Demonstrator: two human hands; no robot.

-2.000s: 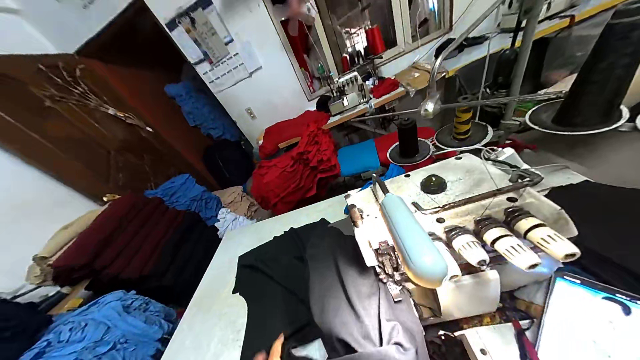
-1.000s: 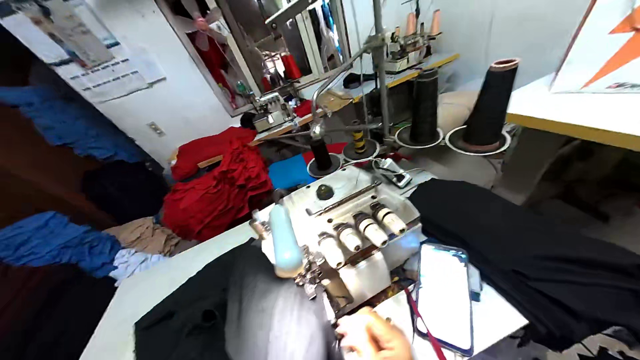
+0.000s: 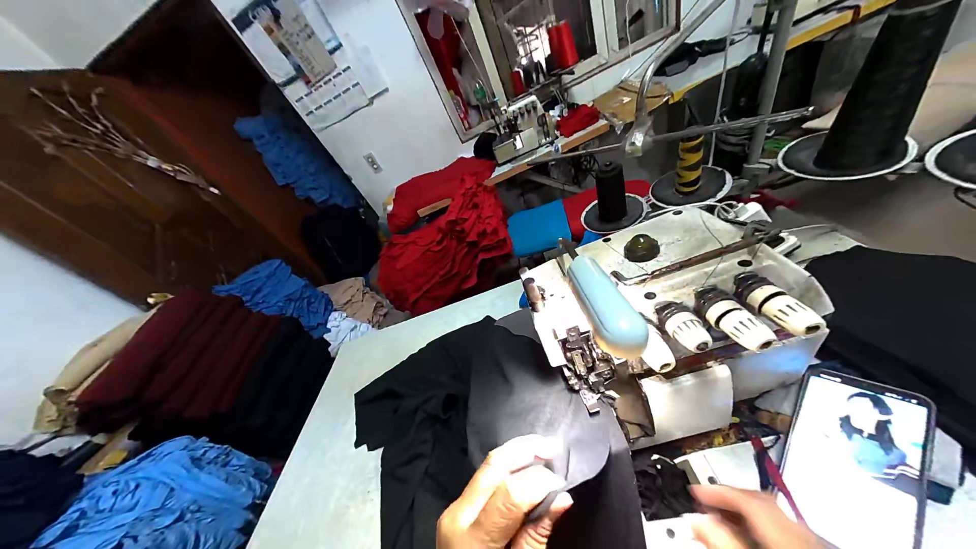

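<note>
My left hand (image 3: 507,492) pinches the edge of a dark grey-black fabric piece (image 3: 526,389) just in front of the presser foot (image 3: 591,393) of an overlock sewing machine (image 3: 686,305). The fabric lies over the white table and reaches up to the foot. Blurred at the lower right, my right hand (image 3: 751,518) is beside the front of the machine; whether it holds anything cannot be told. Close to it are thin red-handled tweezers or a similar tool (image 3: 774,476) and a lit smartphone (image 3: 858,457).
Black thread cones (image 3: 877,91) stand behind the machine. More black fabric (image 3: 900,313) lies right. Left of the white table (image 3: 320,427) are maroon folded cloths (image 3: 183,358) and a light blue heap (image 3: 160,496). Red fabric (image 3: 450,244) is piled near the wall, by another sewing machine (image 3: 526,130).
The view has swung left since a second ago. My left hand has come into view on the fabric; the hand at the machine's front has moved away from the presser foot.
</note>
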